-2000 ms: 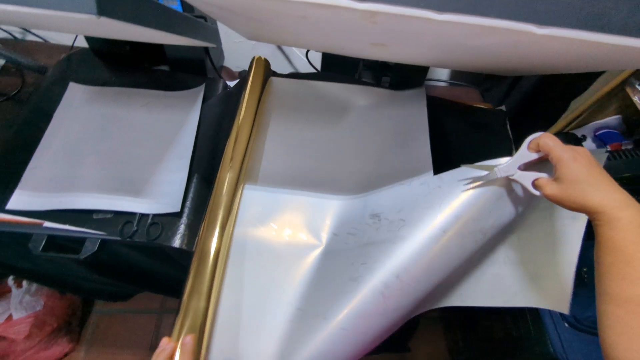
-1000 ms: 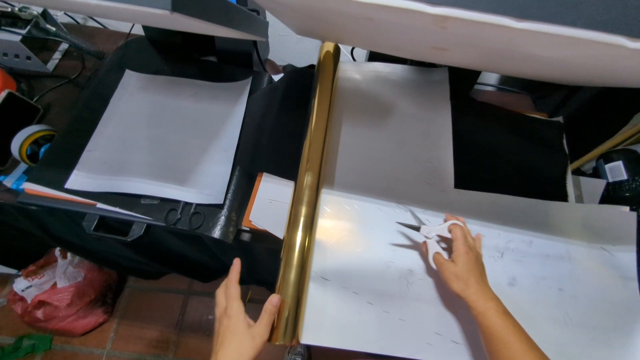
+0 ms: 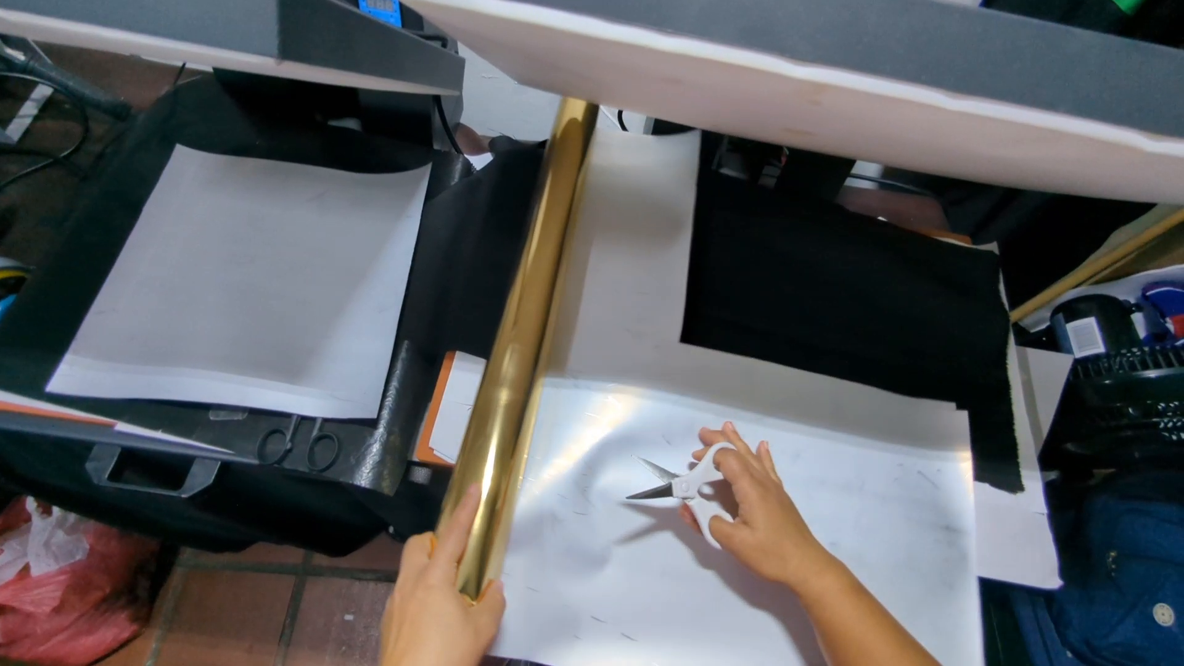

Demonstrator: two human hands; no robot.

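My left hand (image 3: 444,592) grips the near end of a shiny gold roll of film (image 3: 523,351). From that roll, a silvery-white sheet (image 3: 832,536) extends flat to the right. Above the sheet, my right hand (image 3: 754,518) holds white-handled scissors (image 3: 684,484) by the finger loops, their blades apart and pointing left. A wide notch is missing from the sheet's far right side, where black cloth (image 3: 832,287) shows.
A white sheet (image 3: 250,287) lies on the black surface at left, partly over dark-handled scissors (image 3: 298,446). Raised grey-and-white press lids (image 3: 832,83) overhang the back. A red plastic bag (image 3: 74,592) sits on the tiled floor. Black baskets (image 3: 1128,398) stand at right.
The lifted, curled sheet now lies flat. My left hand, off the roll with fingers spread one second ago, has closed on its near end. The scissors remain in my right hand.
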